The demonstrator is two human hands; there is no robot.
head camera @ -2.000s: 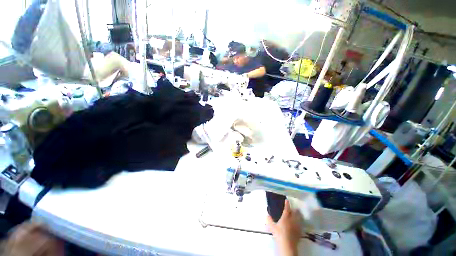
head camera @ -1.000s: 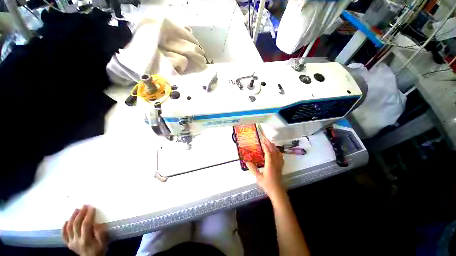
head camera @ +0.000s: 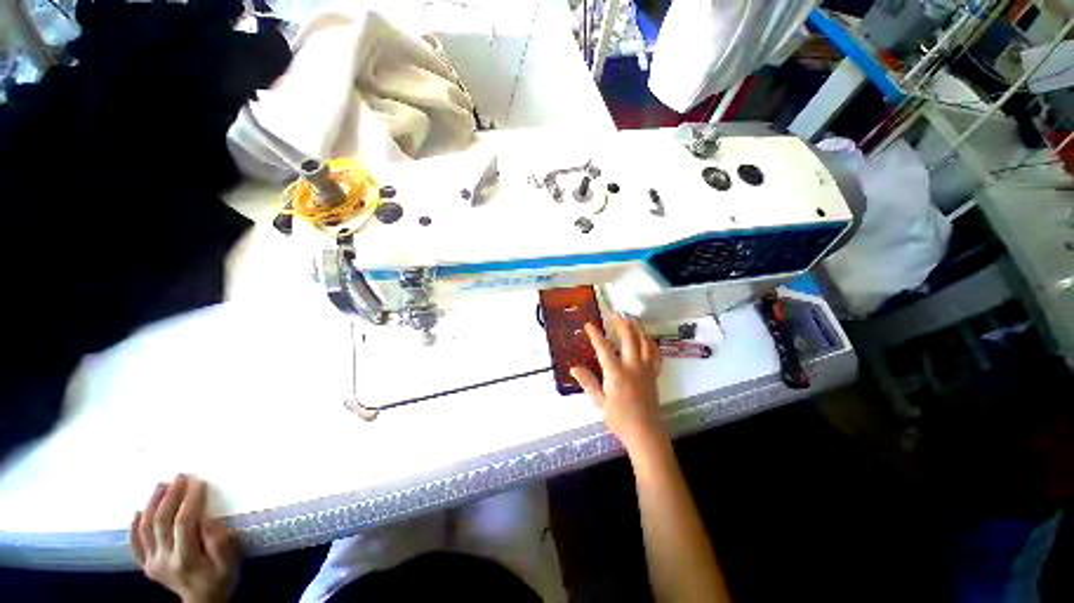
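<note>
The smartphone [head camera: 571, 342], its screen dim orange-red, lies on the white table under the arm of the sewing machine [head camera: 530, 224], right of the needle area. My right hand [head camera: 628, 375] is over the phone's right edge, fingers spread, fingertips at the screen; it does not grip the phone. My left hand [head camera: 184, 539] rests on the table's ruler edge [head camera: 389, 509] at the lower left, holding nothing. A dark loop, perhaps a scissors handle, shows at the phone's left side.
A black fabric heap [head camera: 112, 189] covers the left. Beige cloth [head camera: 365, 88] lies behind the machine head. Yellow cord [head camera: 333, 194] loops round the post. Pink-handled snips [head camera: 685, 349], a black-handled tool [head camera: 783, 342] and a small tray [head camera: 819, 327] are at the right end.
The view has tilted down since the earliest frame. The left hand now rests on the table edge. The phone's screen went from dark to bright orange-red, then dimmer. The right fingers have spread.
</note>
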